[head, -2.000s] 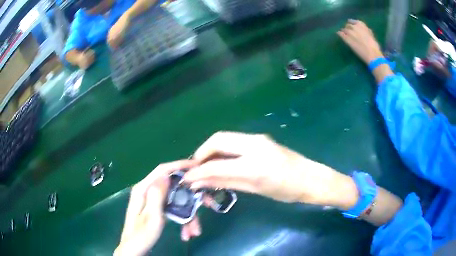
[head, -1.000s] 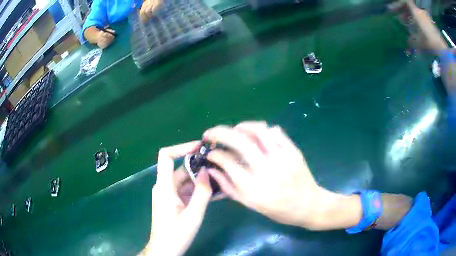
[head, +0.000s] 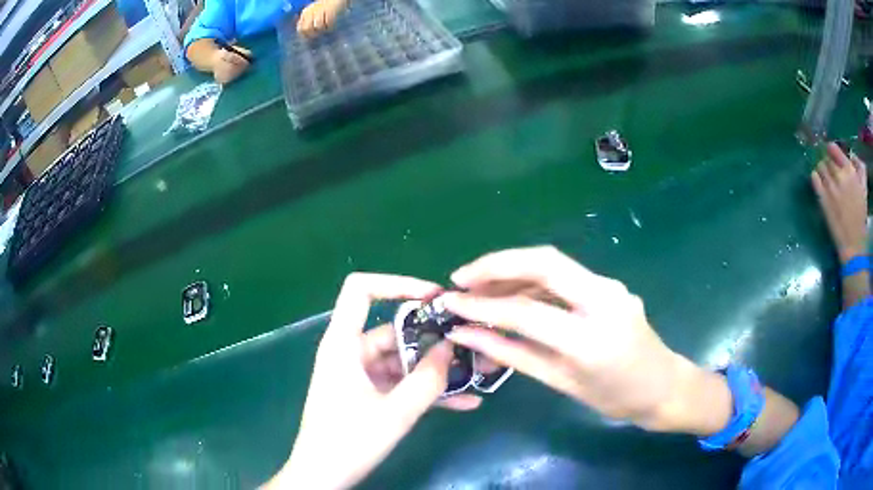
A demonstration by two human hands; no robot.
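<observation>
My left hand [head: 359,383] holds an open smartwatch case [head: 424,330] with a pale rim and a dark inside with small bright spots. My left thumb presses inside it. My right hand [head: 584,335] has its fingertips at the upper right edge of the case, touching the dark parts. A second pale-rimmed case [head: 493,375] shows partly below my right fingers, beside the first; which hand bears it is hard to tell. The fingers hide part of both cases.
Several open cases [head: 195,301] lie on the green belt at left, and one [head: 613,151] at upper right. A black tray [head: 67,196] is far left, a clear tray [head: 373,62] and plastic bag [head: 196,107] across. A neighbour's hand [head: 842,201] rests at right, near a metal post [head: 828,77].
The first case was tilted and more covered by my fingers; its inside now faces up more. Both hands have moved slightly right. The neighbour's hand at right has come down beside the post.
</observation>
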